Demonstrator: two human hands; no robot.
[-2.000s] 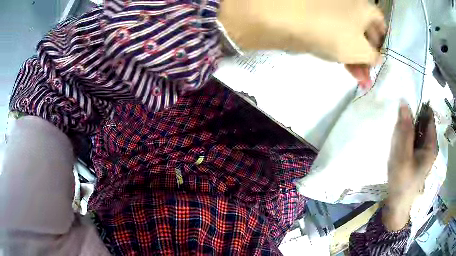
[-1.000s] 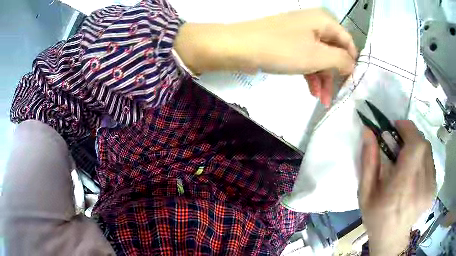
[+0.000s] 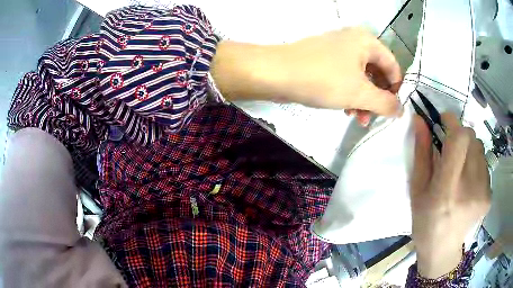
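A white garment piece (image 3: 374, 188) with dark stitched lines lies at the right, its rounded lower part over the table edge. My left hand (image 3: 365, 76) comes in from the upper left and pinches the garment's stitched edge near a crossing seam. My right hand (image 3: 450, 174), at the lower right, holds black thread snips (image 3: 428, 115) between its fingers. The blades point up and left, slightly apart, close to the crossing seam and just right of my left fingertips. Whether a thread lies between the blades is too small to tell.
The white machine table (image 3: 287, 121) runs under my left forearm, its edge slanting down to the right. Pale grey machine parts with dark holes (image 3: 495, 59) stand at the right. The checked apron (image 3: 197, 242) is below. Metal parts show beneath the garment's lower edge.
My right hand first turned so the snips show, then moved up with them to the crossing seam. My left hand moved left and down along the edge, still pinching the cloth.
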